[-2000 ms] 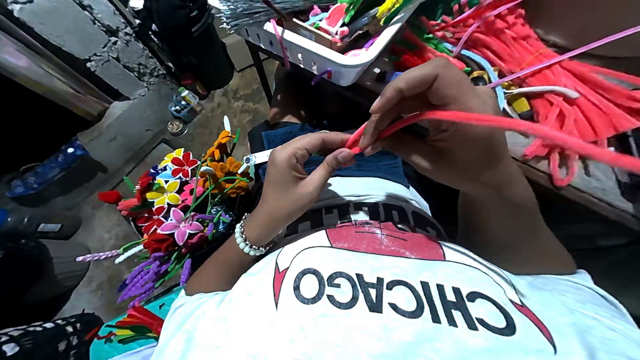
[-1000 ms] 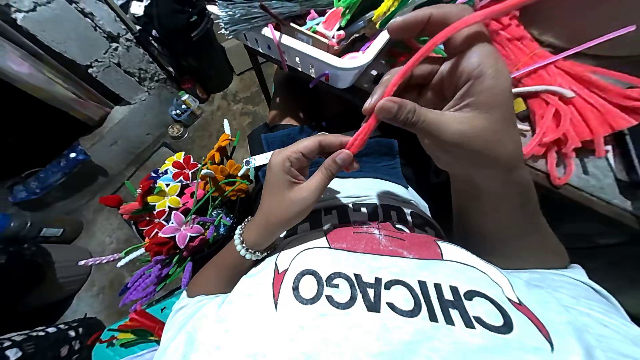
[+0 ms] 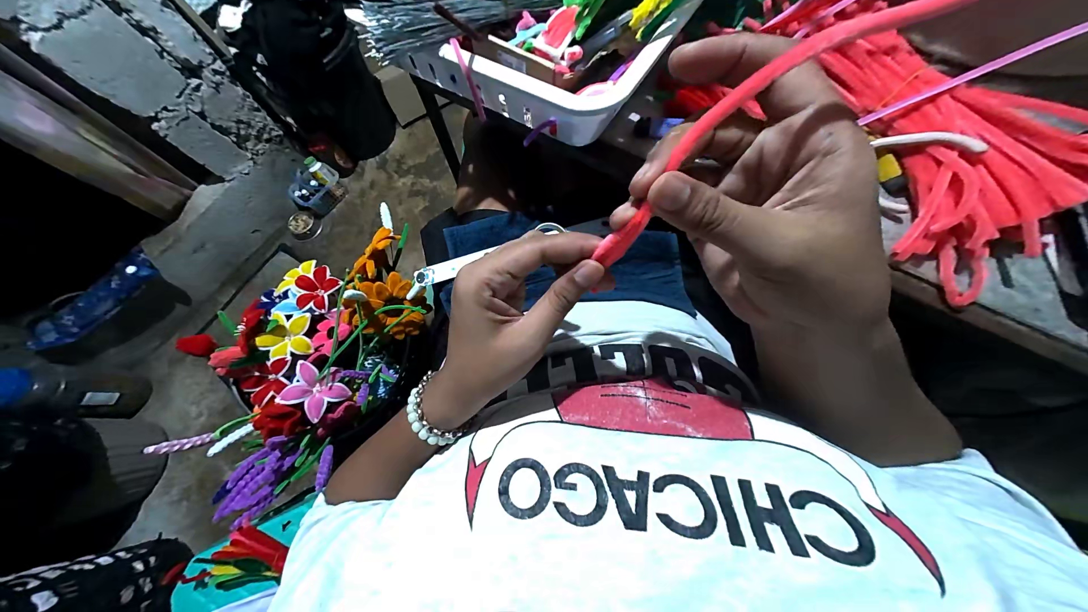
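Note:
My left hand (image 3: 527, 297) pinches the near end of a coral-red chenille stem (image 3: 722, 93) between thumb and forefinger, above my lap. My right hand (image 3: 773, 187) grips the same stem a little farther up, thumb against fingers, and its long free part arcs up and out at the top right. Close to my left hand the stem looks doubled or twisted; the exact wrap is too small to tell. A thick bundle of coral-red chenille stems (image 3: 977, 170) lies on the table to the right, beyond my right hand.
A white plastic basket (image 3: 586, 110) of colourful pieces stands on the table ahead. Chenille-stem flowers (image 3: 314, 340) fill a container at my left, with a bottle (image 3: 323, 174) on the floor behind. More red and green pieces (image 3: 246, 557) rest on a teal surface at lower left.
My right hand has moved up and away from my left fingertips, then back down closer to them, along the coral stem. My left hand stays nearly in place.

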